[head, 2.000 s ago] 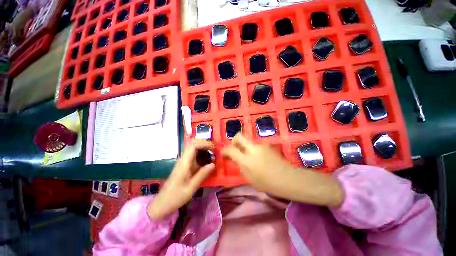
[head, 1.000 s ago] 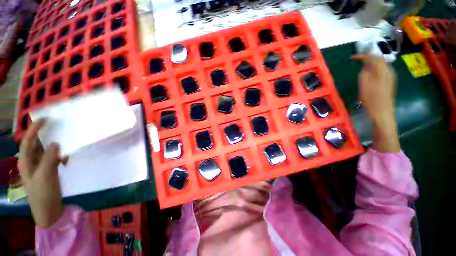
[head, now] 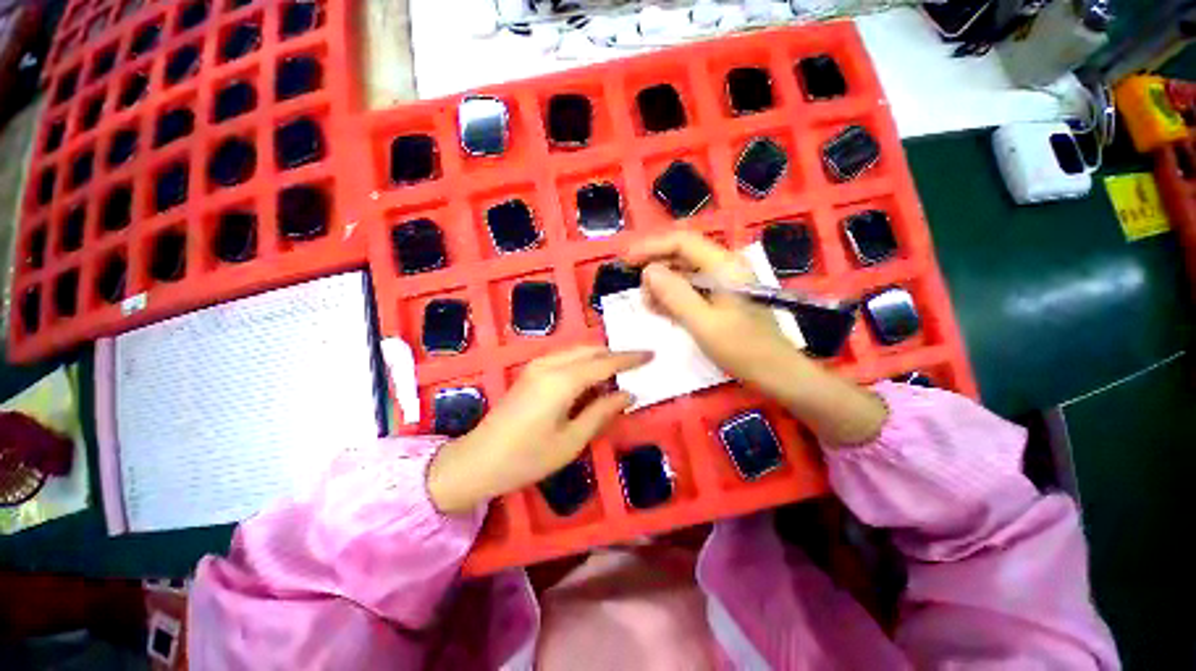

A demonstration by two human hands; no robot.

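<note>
A white paper slip (head: 676, 361) lies over the middle of the red-orange watch tray (head: 947, 321). My left hand (head: 544, 422) rests with its fingertips on the slip's left part. My right hand (head: 721, 321) holds a dark slim pen (head: 787, 302) over the slip's upper edge. Square watch bodies with glossy dark faces, such as one near the front (head: 750, 443), sit in the pockets, some turned askew. The slip and my hands hide several pockets. The pen tip is hidden by my right fingers.
A second watch tray (head: 197, 269) stands at the left. A ruled record sheet (head: 243, 400) and a dark red round item (head: 29, 452) on yellow paper lie below it. A white box with a dark window (head: 1045, 163) and a yellow label (head: 1136, 206) are at the right.
My left hand has brought the white slip from the record sheet onto the tray. My right hand has come back from the right side and now holds a pen.
</note>
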